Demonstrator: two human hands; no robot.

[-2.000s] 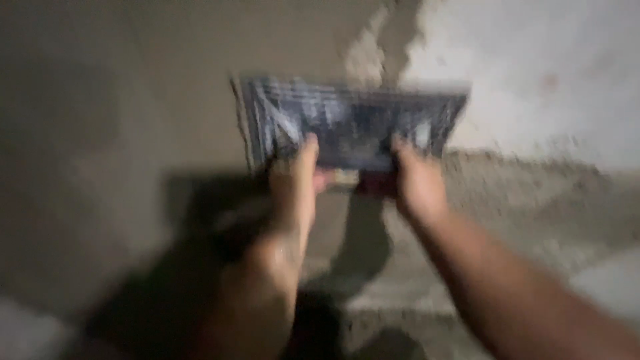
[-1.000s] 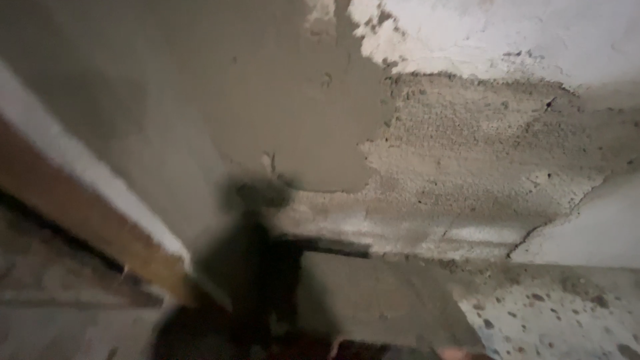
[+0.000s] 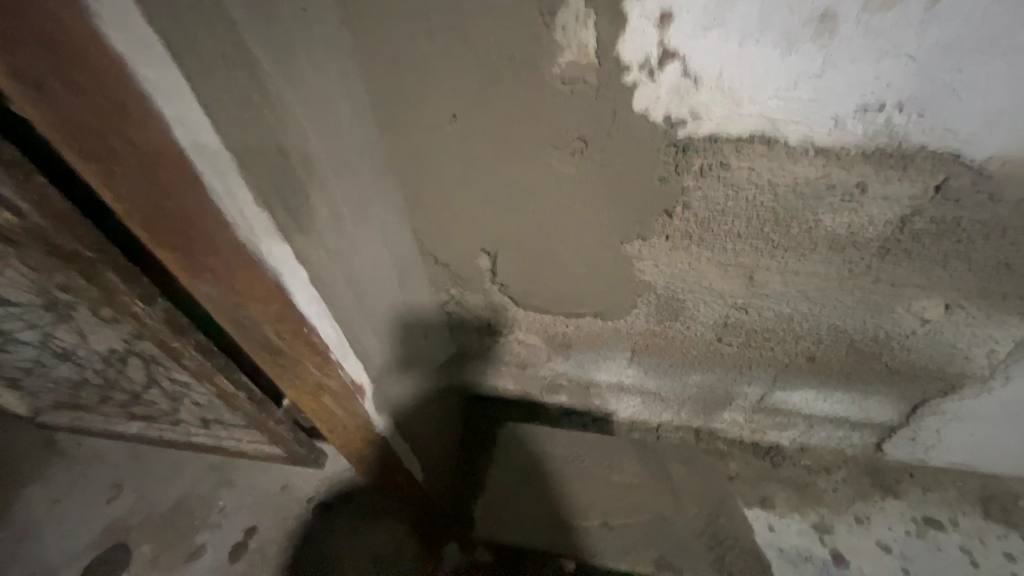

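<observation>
Neither my left hand nor my right hand can be made out in the head view; only a tiny pale spot shows at the bottom edge, too small to name. Ahead is a wall with a smooth patch of grey mortar (image 3: pixel 520 200). To its right lies rough, bare render (image 3: pixel 800 240), with white flaking paint (image 3: pixel 816 64) above. A dark shadow falls over the low corner of the wall and the floor. Something dark at the bottom edge is too hidden to tell.
A brown wooden door frame (image 3: pixel 240 296) slants down at the left, with a white strip along its edge. Beyond it stands a door panel (image 3: pixel 120 352) with a mottled face. The floor (image 3: pixel 184 504) bears dark spots. A grey smooth area (image 3: pixel 624 496) lies at the wall's foot.
Two seconds ago both hands held a dark, flat rectangular thing before the wall; hands and thing have since left view. The view has swung, showing more of the door frame.
</observation>
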